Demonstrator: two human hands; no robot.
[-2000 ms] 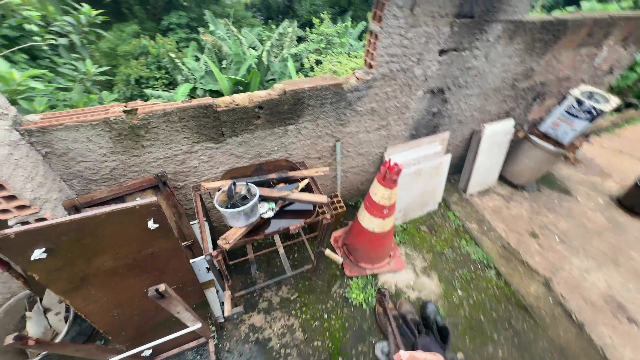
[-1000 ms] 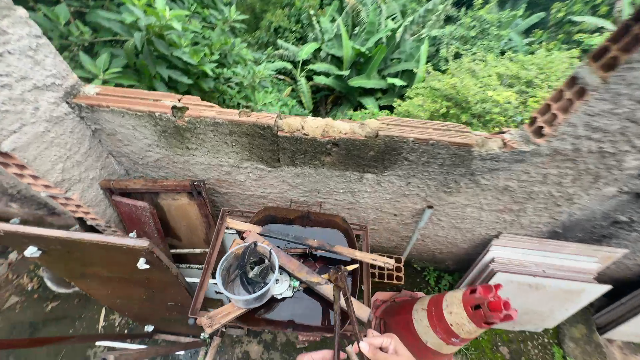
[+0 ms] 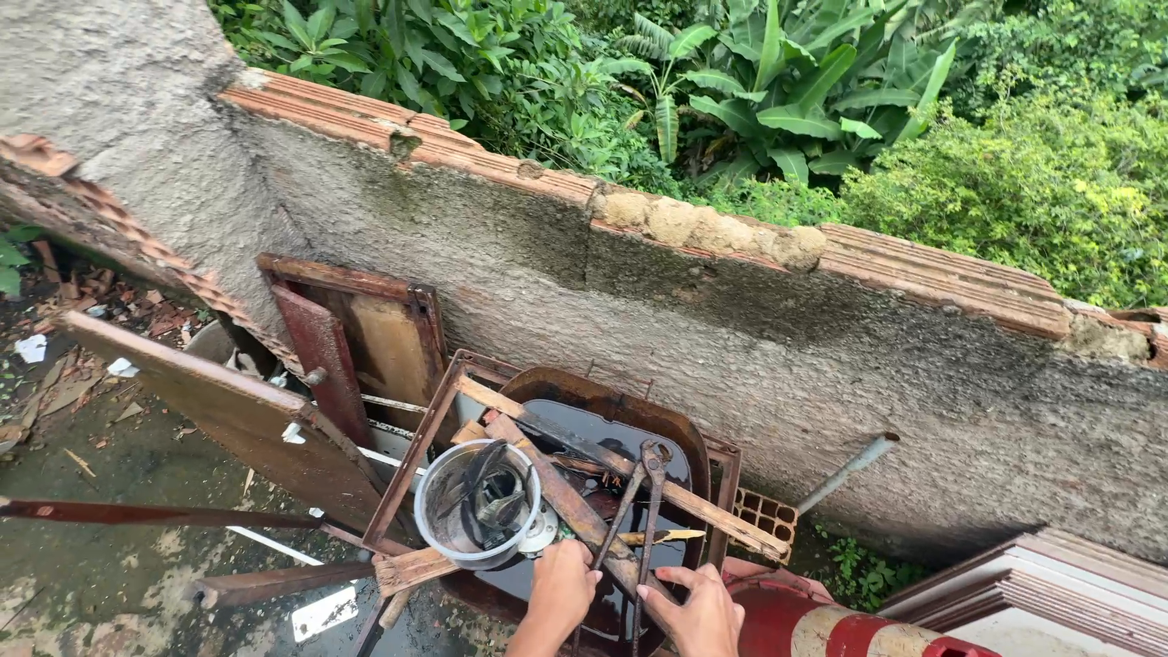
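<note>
A pair of long-handled rusty metal pincers [image 3: 653, 470] points away from me, jaws up, above a brown basin of dark water [image 3: 672, 429]. My left hand [image 3: 558, 589] grips its left handle, beside a clear plastic tub [image 3: 476, 505] holding dark scraps. My right hand [image 3: 698, 610] has its fingertips at the right handle, over a weathered wooden board [image 3: 561, 484]. Another wooden strip [image 3: 721, 522] crosses the basin. Both handles run down between my hands; the palms are largely hidden.
A rusty metal frame [image 3: 412, 461] surrounds the basin. A red-and-white traffic cone [image 3: 812, 630] lies low at right, near stacked panels [image 3: 1049, 584] and a hollow brick [image 3: 766, 518]. Brown boards [image 3: 228, 411] stand at left. A rough wall [image 3: 511, 319] runs behind.
The view has swung left and closer to the basin. The pincers, in my hands beside the basin a second ago, now extend over it. Two seconds ago a hand was near the boots, by the cone.
</note>
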